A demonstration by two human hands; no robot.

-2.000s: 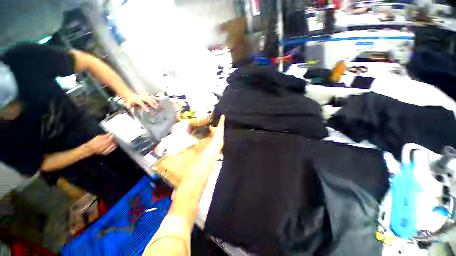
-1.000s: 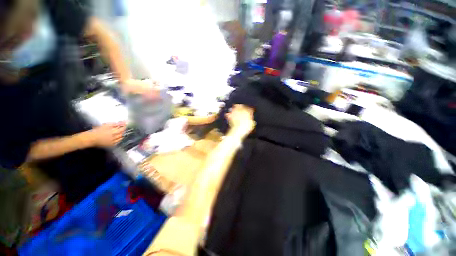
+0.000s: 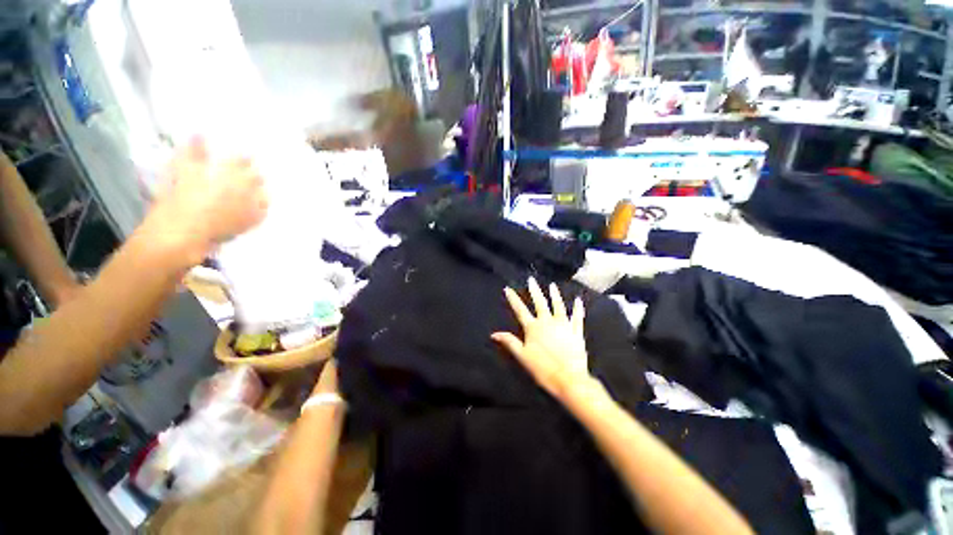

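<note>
Heaped black cloth pieces [image 3: 449, 313] lie in front of me. A flat black panel [image 3: 491, 470] hangs or lies below the heap, towards me. My right hand [image 3: 551, 340] rests flat on top of the heap with its fingers spread. My left hand [image 3: 330, 381] is at the heap's left edge, with a white band at the wrist. Its fingers are hidden by the cloth, so its hold cannot be told. More black cloth [image 3: 784, 345] lies crumpled to the right.
Another person's forearm and closed hand [image 3: 209, 199] are raised at the left. A round basket [image 3: 277, 358] with small items and a clear plastic bag [image 3: 214, 444] stand left of the heap. An orange thread cone [image 3: 620, 221] and white sewing machines [image 3: 674, 183] are behind.
My right hand has come into view onto the heap. My left hand has moved from the heap's top to its left edge. The view has shifted; the other person's hand is now raised nearer.
</note>
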